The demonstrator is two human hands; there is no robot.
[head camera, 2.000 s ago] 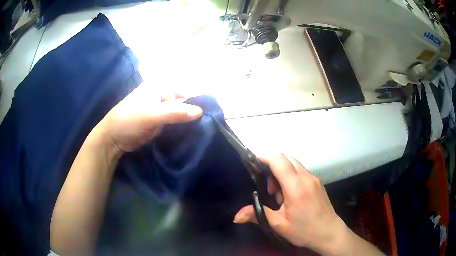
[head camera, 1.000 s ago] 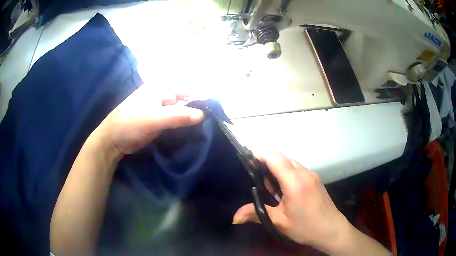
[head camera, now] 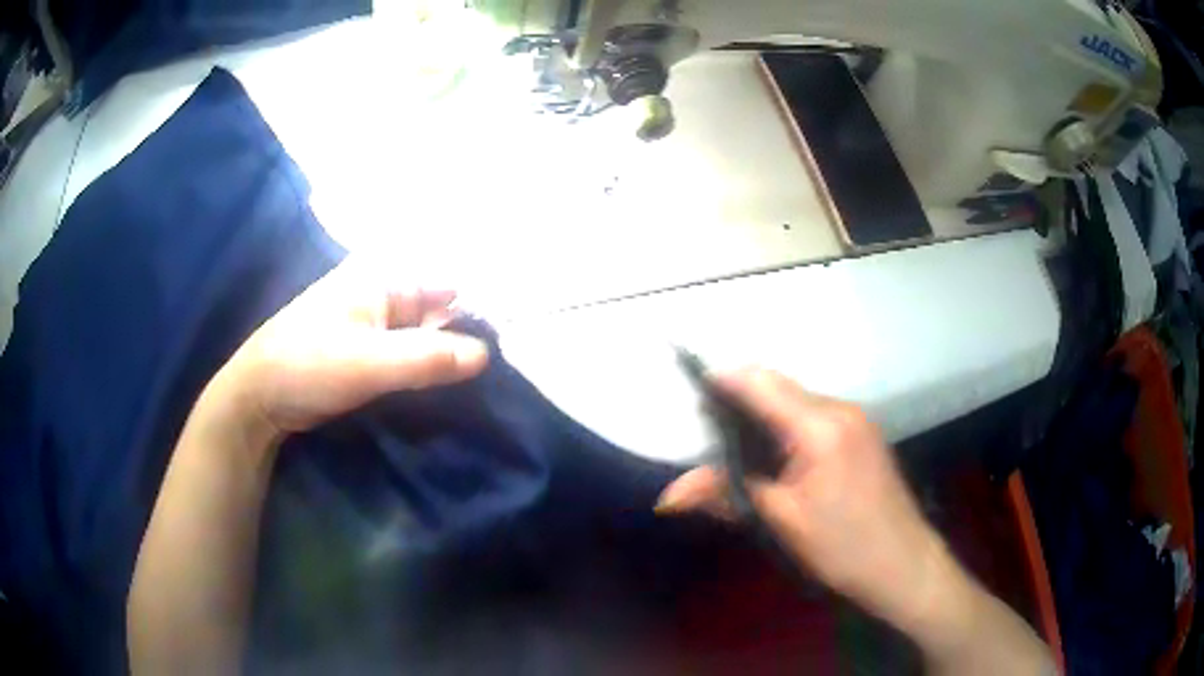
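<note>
The navy fabric panel [head camera: 145, 304] lies over the left of the white table and hangs down at its front edge. My left hand [head camera: 357, 350] pinches a bunched edge of the navy cloth between thumb and fingers, close to the table's front edge. My right hand [head camera: 812, 482] holds the black-handled scissors [head camera: 739, 442], which are blurred. Their tips point up and left, over the white table edge, apart from the cloth. Whether the blades are closed cannot be told.
The sewing machine head [head camera: 614, 60] stands at the top under a bright glare. A dark phone [head camera: 848, 152] lies on the machine bed to its right. The white table edge [head camera: 845, 343] runs along the front. An orange-red rim [head camera: 1169, 442] shows at the right.
The scissors have come away from the cloth, and my right hand has moved right and up. My left hand, still pinching the cloth, sits a little lower and further left. The view has shifted slightly.
</note>
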